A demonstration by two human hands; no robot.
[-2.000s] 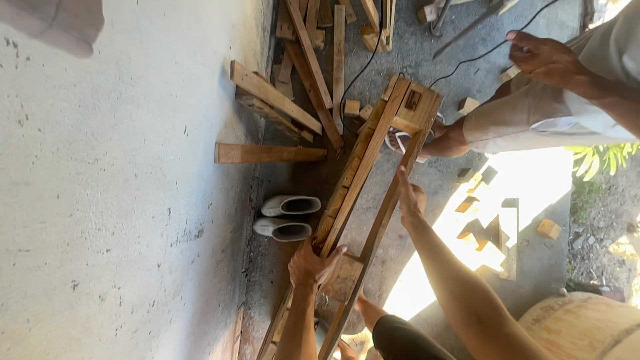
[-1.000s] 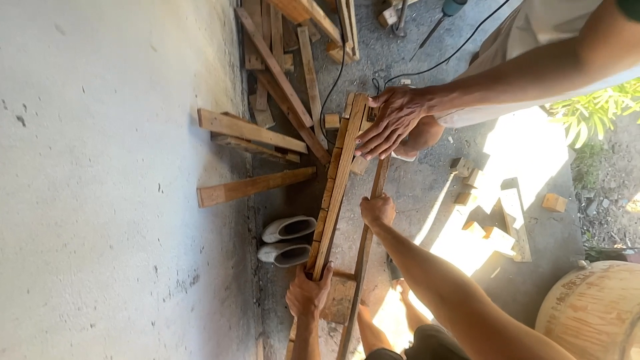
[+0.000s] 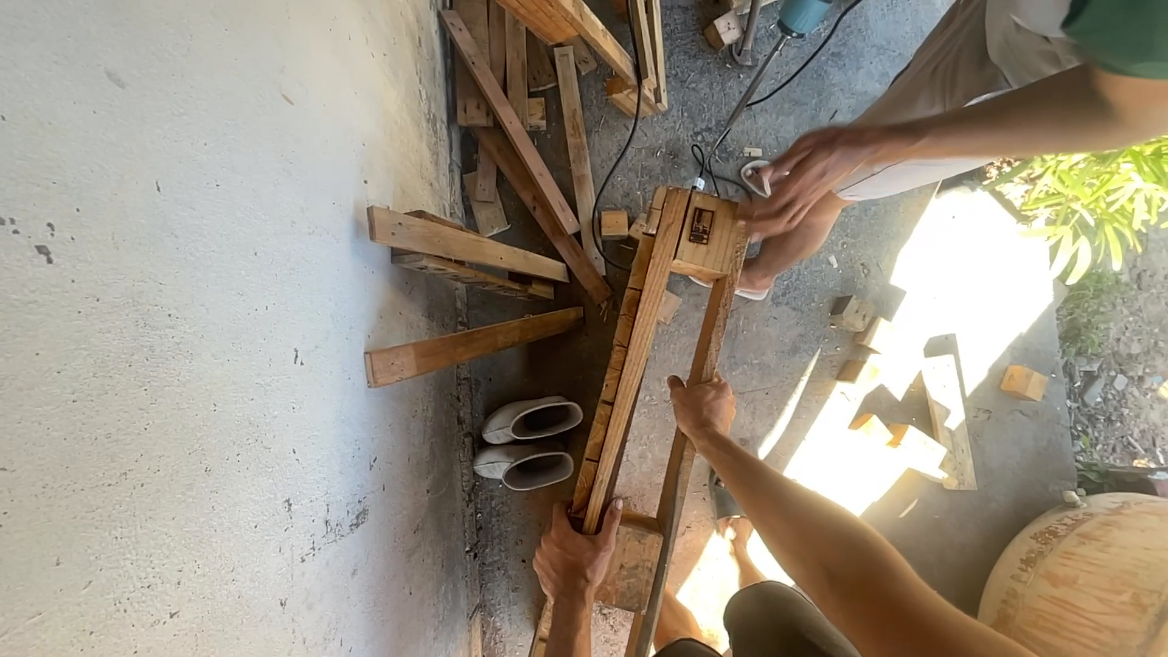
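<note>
A pallet-like wooden frame of boards and blocks runs from the lower middle up to a stamped end block. My left hand grips the lower end of a loose-looking pair of boards along the frame's left side. My right hand is closed around the frame's right board, about halfway along. At the far end, another person's hand, somewhat blurred, is beside the stamped block; whether it touches is unclear.
White boots stand near the wall. Boards lean on it, with more scrap lumber beyond. A corded tool with a long shaft stands at the top. Wood blocks and a large round container are at right.
The other person's hand has moved off the boards' far end to the right, uncovering the stamped block. My right hand, open two seconds ago, is now closed on the right board.
</note>
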